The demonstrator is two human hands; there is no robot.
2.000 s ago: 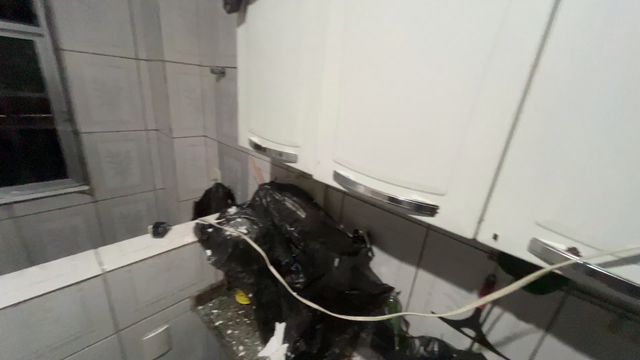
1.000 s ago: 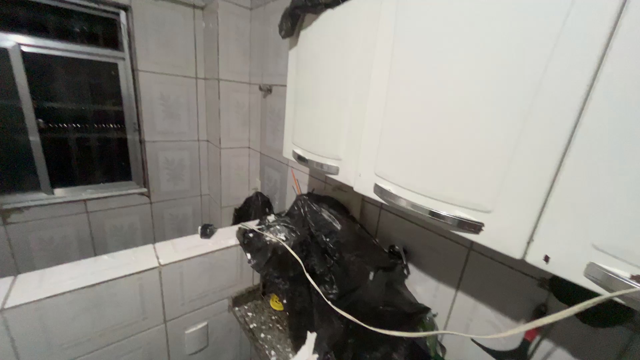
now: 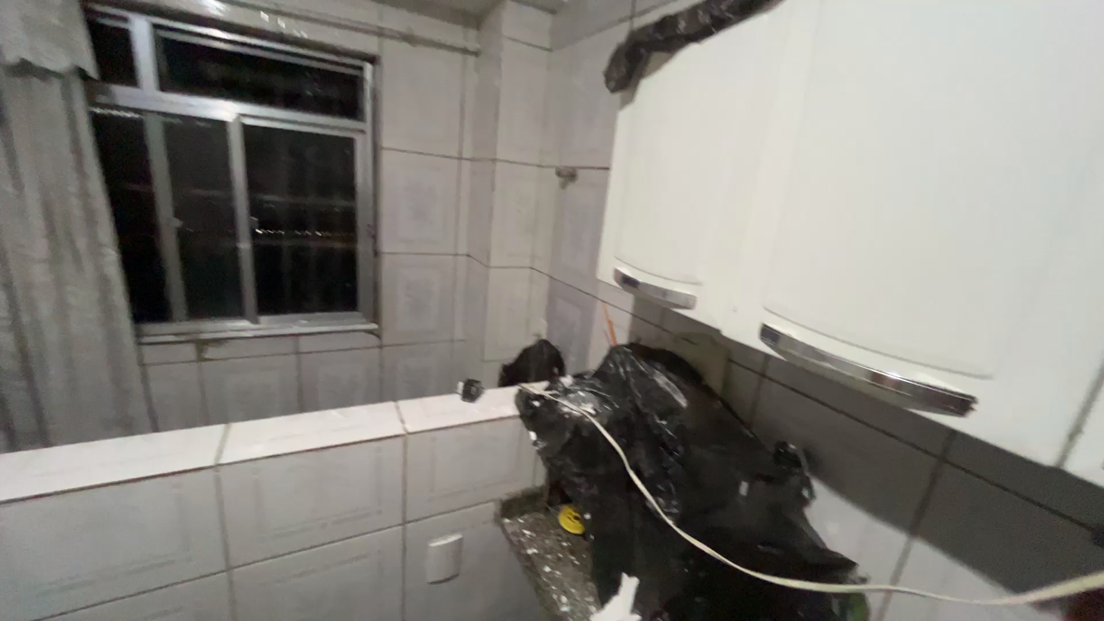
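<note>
Neither of my hands shows in the head view. Black plastic sheeting [image 3: 690, 483] is draped in a heap over things on a speckled stone counter [image 3: 548, 565], under white wall cabinets [image 3: 914, 190]. A pale cable [image 3: 642, 492] runs across the sheeting from its upper left and off to the right edge. On the counter beside the sheeting lie a small yellow object [image 3: 571, 519], white debris and a white scrap [image 3: 619, 599]. What the sheeting covers is hidden.
A low tiled wall [image 3: 310, 431] stands at the left, with a small black object [image 3: 470, 390] on its top. Behind it are a sliding window [image 3: 250, 207] and a grey curtain [image 3: 60, 250]. More black plastic [image 3: 673, 34] lies on top of the cabinets.
The view has swung left and up, bringing the curtain and more of the window into sight. Nothing else has plainly moved.
</note>
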